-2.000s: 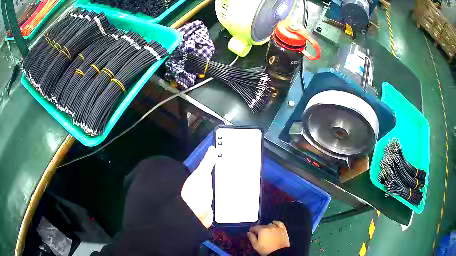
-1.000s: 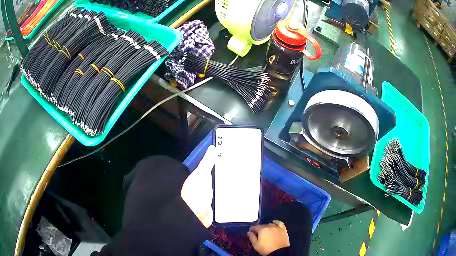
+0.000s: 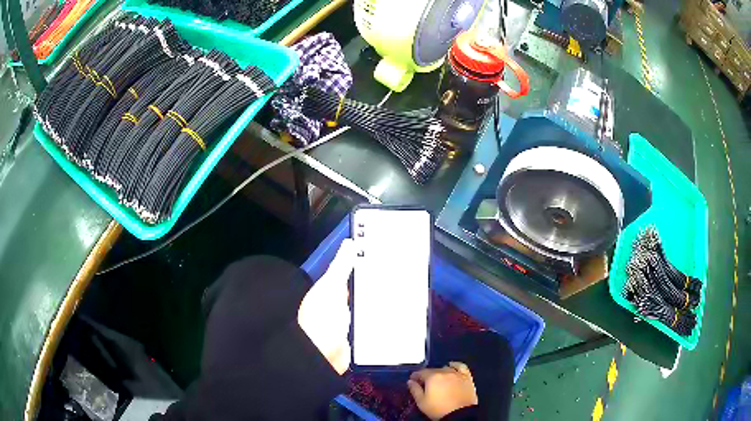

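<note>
A smartphone (image 3: 391, 288) with a dark edge and bright white screen stands upright in the view, above the blue bin (image 3: 527, 325). My left hand (image 3: 327, 308) holds it by its left side; the fingers behind it are hidden. My right hand (image 3: 445, 391) is at the phone's lower right, over the bin, with its fingers curled; whether it touches the phone or holds anything cannot be told. Dark red scraps (image 3: 383, 395) lie in the bin.
Left teal tray (image 3: 169, 226) holds banded black bundles. A fanned wire bundle (image 3: 383, 127) lies between checked cloth (image 3: 317, 74) and bottle (image 3: 469, 86). Behind is a fan (image 3: 395, 37). Right are the disc machine (image 3: 560, 210) and another teal tray (image 3: 671, 197) with bundles.
</note>
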